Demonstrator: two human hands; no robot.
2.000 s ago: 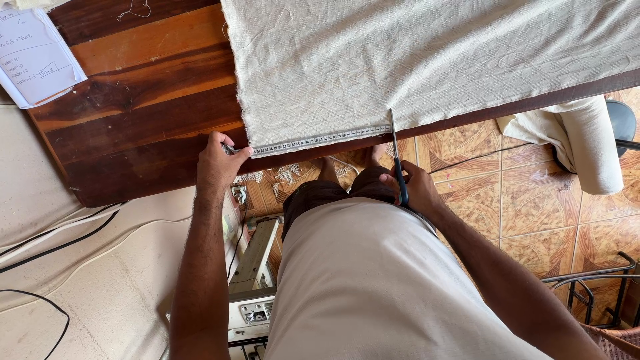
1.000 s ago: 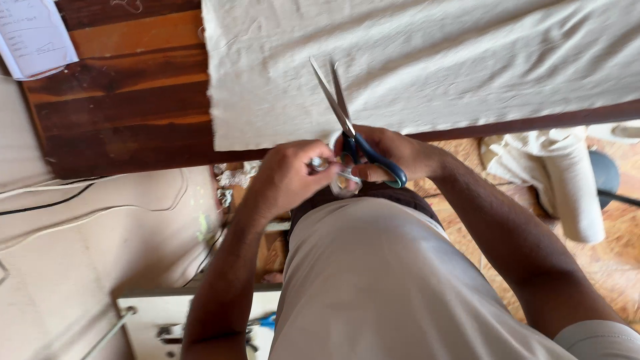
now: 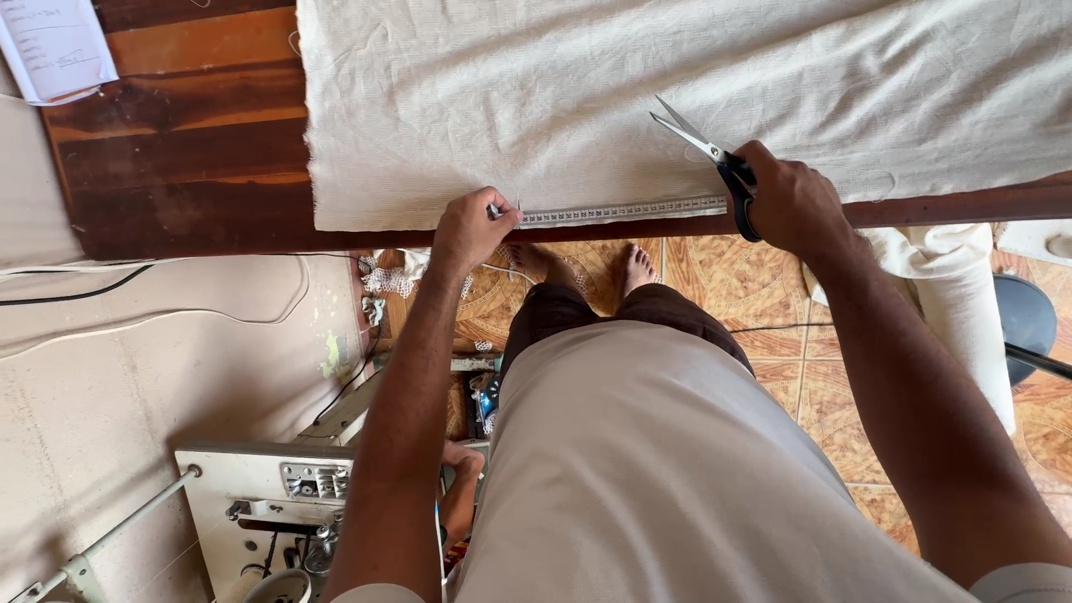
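Cream woven cloth [image 3: 519, 109] lies wrinkled over the wooden table, its near edge close to the table's edge. Along that edge runs a tape measure [image 3: 624, 211], laid straight on the cloth. My left hand [image 3: 477, 224] pinches the tape's left end between thumb and fingers, with something small and metallic at the fingertips that I cannot make out. My right hand [image 3: 791, 197] grips the dark handles of a pair of scissors [image 3: 712, 155] near the tape's right end; the blades are slightly apart, pointing up and left above the cloth.
The dark wooden table [image 3: 176, 201] bears a sheet of paper with writing [image 3: 59, 50] at far left. A sewing machine [image 3: 268, 511] stands below left, with another person's arm [image 3: 459, 494] beside it. Rolled cloth [image 3: 963, 310] is at right. Cables [image 3: 167, 316] run along the wall.
One second ago my hands were close together by the cloth's edge with the scissors; now they are apart, the tape stretched straight between them. The scissors have moved right.
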